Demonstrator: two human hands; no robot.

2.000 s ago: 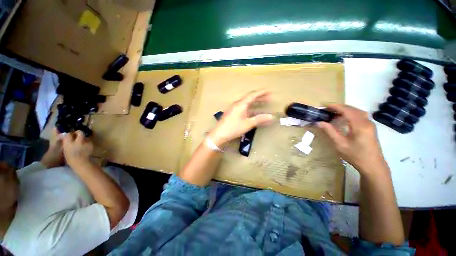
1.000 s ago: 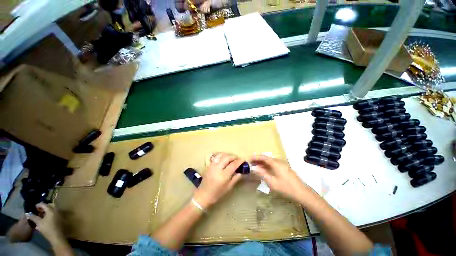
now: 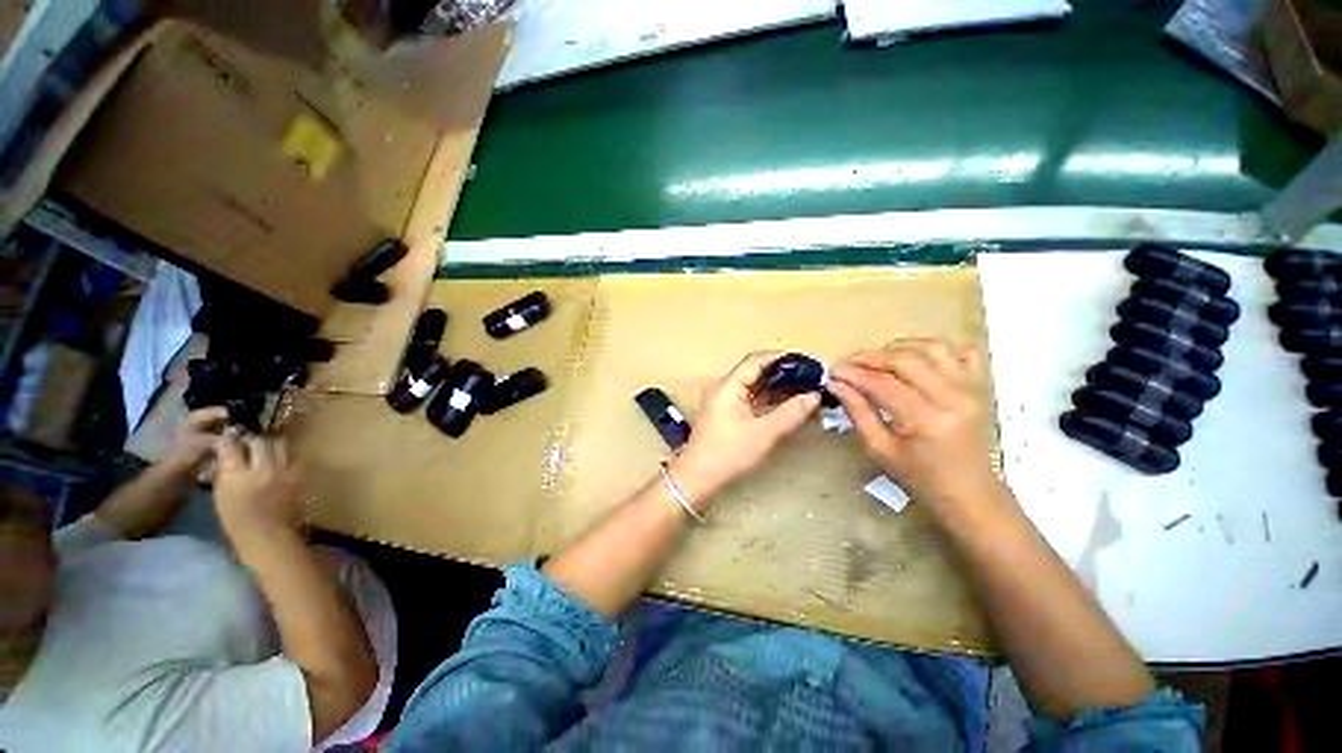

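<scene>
My left hand (image 3: pixel 740 430) is closed on a black oblong case (image 3: pixel 793 377) above the middle of the cardboard mat (image 3: pixel 780 544). My right hand (image 3: pixel 916 419) touches the case's right side, its thumb and index finger pinched at a small white bit there. Whether the white bit is still stuck to the case cannot be told. Another black case (image 3: pixel 662 418) with a white tab lies on the mat left of my left hand. White paper scraps (image 3: pixel 886 493) lie below my right hand.
Black cases stand in a row (image 3: pixel 1151 361) on the white board (image 3: pixel 1074 574) at right, with more at the edge. Loose cases (image 3: pixel 461 397) lie on the left cardboard. A large carton (image 3: pixel 221 162) is upper left. Another person's hands (image 3: pixel 250 478) are at left. A green surface (image 3: pixel 883 133) runs behind.
The view has tilted down and shifted since one second ago. Another case now lies among the loose ones at left. My hands remain together at a case, with the right fingers at its white part.
</scene>
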